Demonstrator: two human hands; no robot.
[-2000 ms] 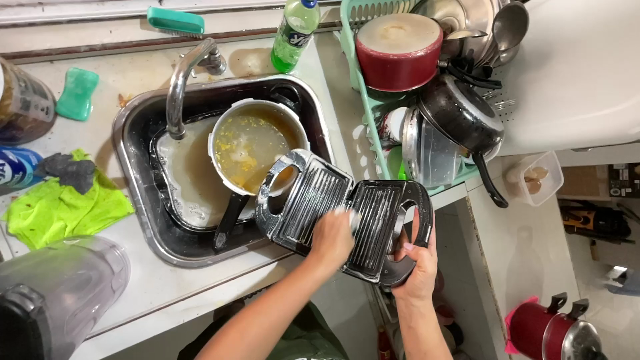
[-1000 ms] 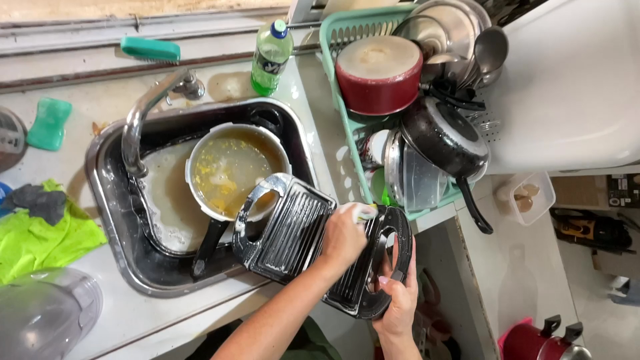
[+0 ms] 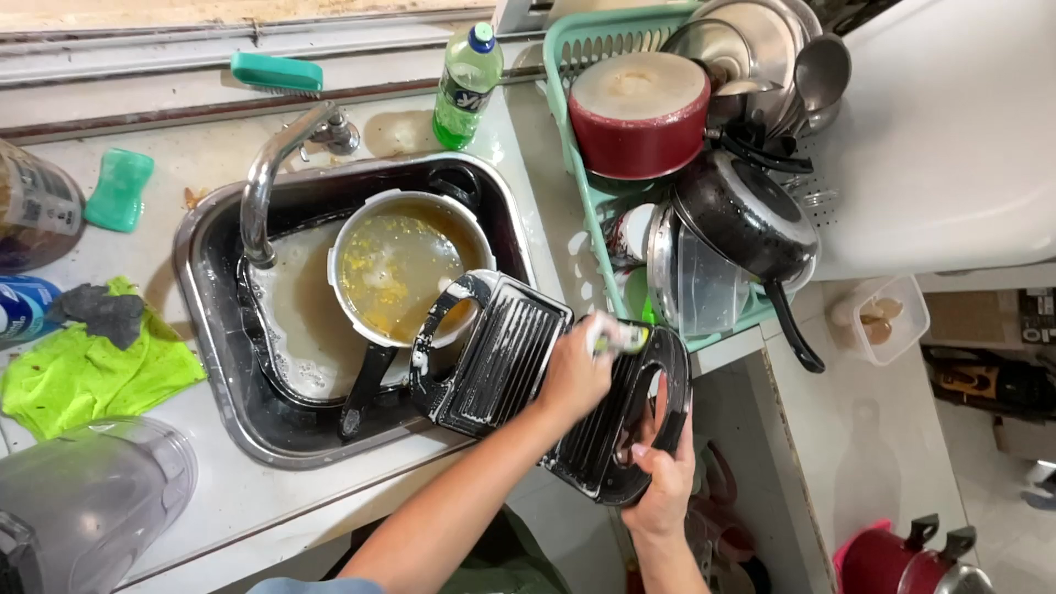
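Note:
A black sandwich press with ridged plates lies opened out, soap suds on its grooves and rim, its left end over the sink's edge. One arm enters from lower left and crosses the press: my left hand grips a soapy sponge against the top of the right-hand plate. From below, my right hand holds the looped handle at the press's right end, thumb on top and fingers partly hidden behind. Beside the press, a metal pot of cloudy water with yellow bits sits in the sink.
A curved faucet overhangs the sink. Behind stand a green soap bottle and a teal brush. A mint dish rack full of cookware is at the right. A lime cloth and a clear plastic container lie left.
My left hand with the sponge has moved from the middle of the press to the upper part of the right-hand plate. My right hand keeps its hold on the handle.

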